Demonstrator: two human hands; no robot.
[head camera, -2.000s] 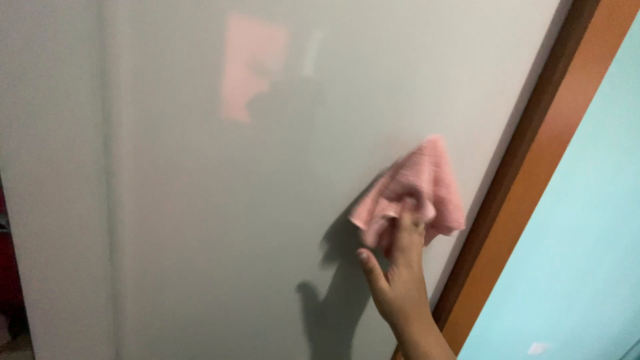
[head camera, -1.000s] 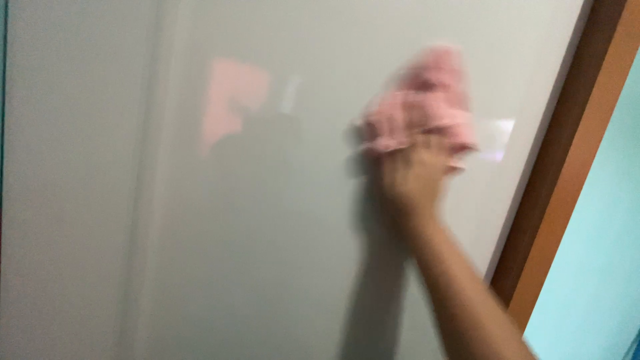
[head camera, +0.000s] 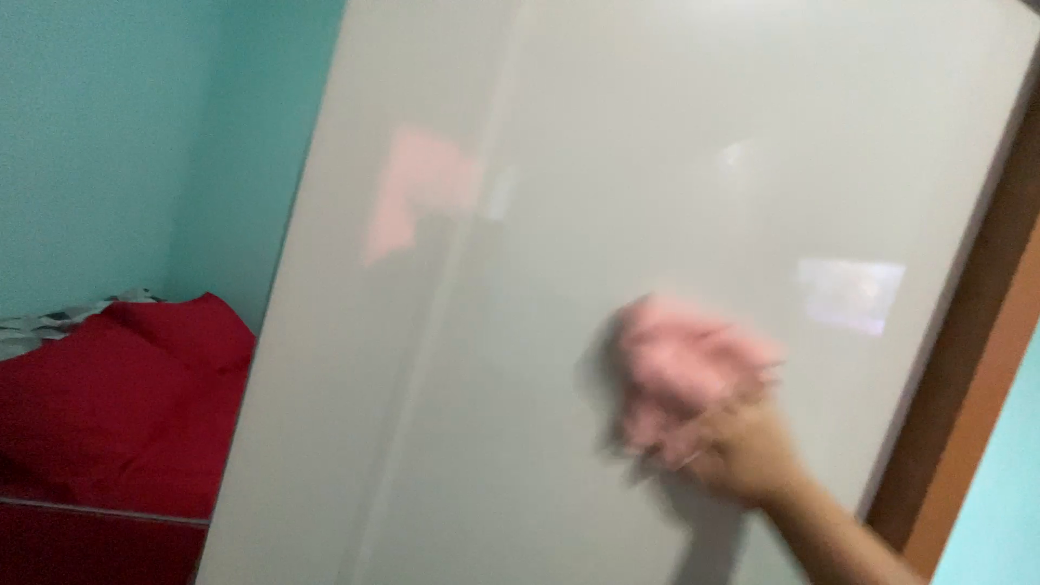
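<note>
My right hand (head camera: 743, 447) reaches in from the lower right and holds a bunched pink cloth (head camera: 691, 366) against a glossy off-white door panel (head camera: 569, 325). Blur and the cloth hide most of my fingertips. The hand's shadow falls on the panel just below and left of it. Pale reflections, one pink and one bright and rectangular, show on the panel's surface. My left hand is not in view.
An orange-brown wooden frame (head camera: 971, 406) runs along the panel's right edge, with light blue wall beyond. At the left are a teal wall (head camera: 97, 146) and red bedding or cushions (head camera: 122, 390) beside a patterned fabric (head camera: 49, 325).
The cloth has become more bunched in my right hand than two seconds ago. The view has swung so that the panel's left edge, teal wall and red fabric show.
</note>
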